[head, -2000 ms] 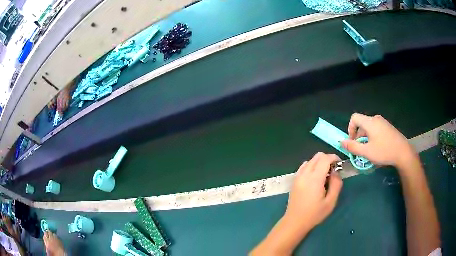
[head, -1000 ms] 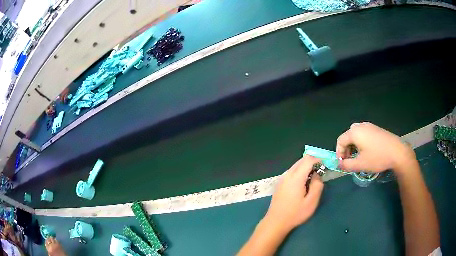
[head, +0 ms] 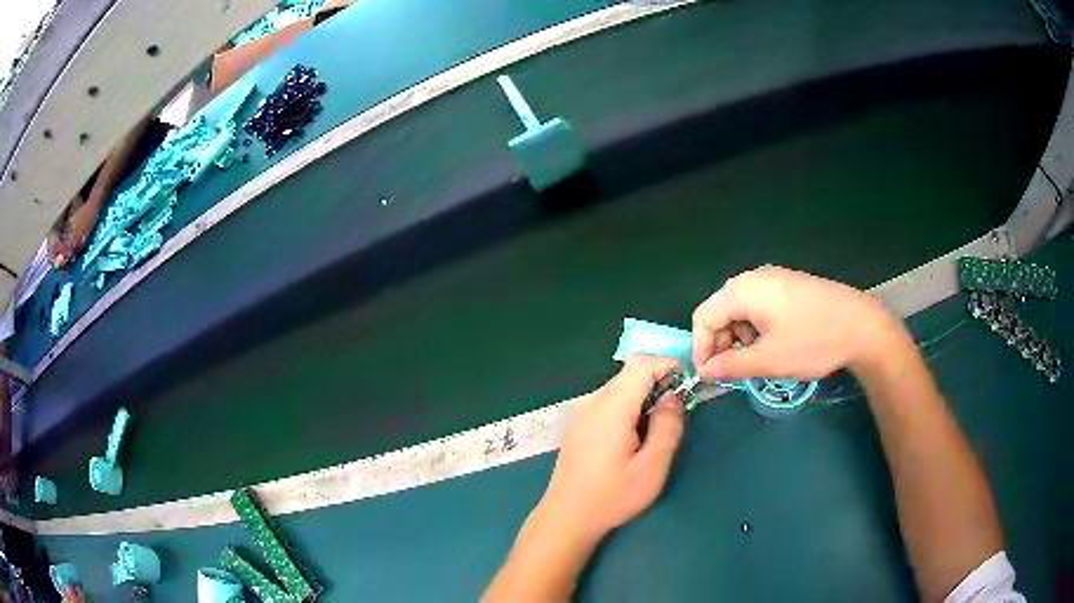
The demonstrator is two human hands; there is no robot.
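A turquoise fan body (head: 655,340) lies across the belt edge rail, its open handle pointing left over the belt and its round head (head: 781,395) at the right. My left hand (head: 615,442) holds a small circuit board (head: 674,391) between thumb and fingers at the near side of the handle. My right hand (head: 783,324) is over the handle, thumb and forefinger pinched at the board. What it pinches is too small to tell, perhaps a thin wire. My hands hide the middle of the handle.
Another fan body (head: 545,147) lies on the dark green belt (head: 471,295). PCB strips lie at right (head: 1009,277) and lower left (head: 274,544). More fan bodies (head: 137,564) are at lower left. Turquoise pieces (head: 153,206), a dark pile (head: 285,108) and another person's arm (head: 100,194) are at upper left.
The view has shifted, and both hands and the fan body appear further left. The fan body on the belt has moved left. My right fingers have come close to the board in my left hand.
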